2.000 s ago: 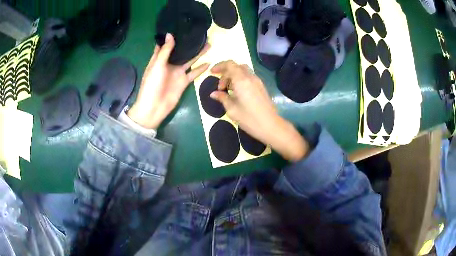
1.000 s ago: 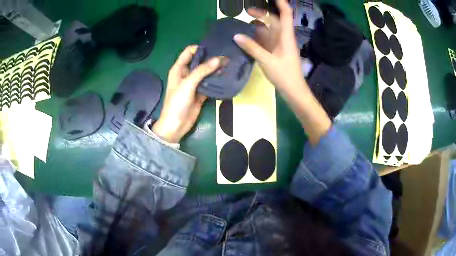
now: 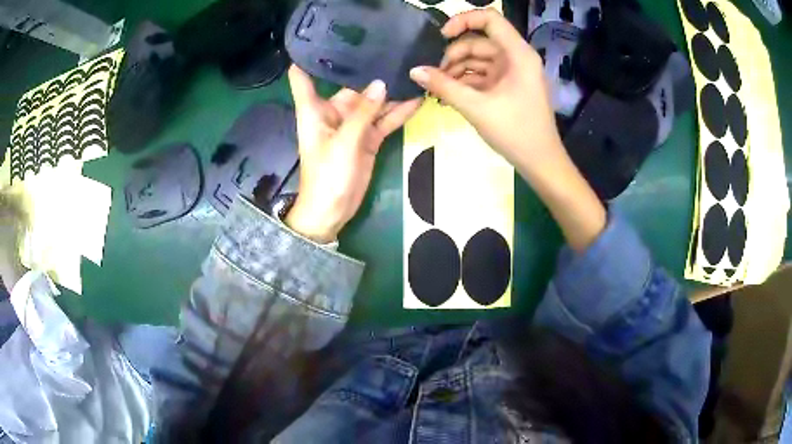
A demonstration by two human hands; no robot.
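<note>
A dark grey base plate (image 3: 347,43) with slots and a small central opening is held up at the top centre. My left hand (image 3: 334,143) supports it from below at its lower edge, fingers spread. My right hand (image 3: 495,87) pinches its right end, where a blacker area shows; whether that is a separate pad I cannot tell. Below lies the cream-yellow pad sheet (image 3: 460,182), with two black oval pads (image 3: 434,267) near its front edge and a black half-oval piece (image 3: 423,185) above them. The hands and plate hide part of the sheet's upper end.
Base plates (image 3: 163,185) lie at left, more dark parts (image 3: 610,143) at right. A stack of spare pad sheets (image 3: 760,165) is at far right, above an open cardboard carton (image 3: 755,347). Crescent sticker sheets (image 3: 65,121) and a person's pale sleeve (image 3: 52,373) are at left.
My right hand came off the pad sheet and now grips the plate's right end. The plate has been turned so its slotted face shows and now lies lengthwise across the view.
</note>
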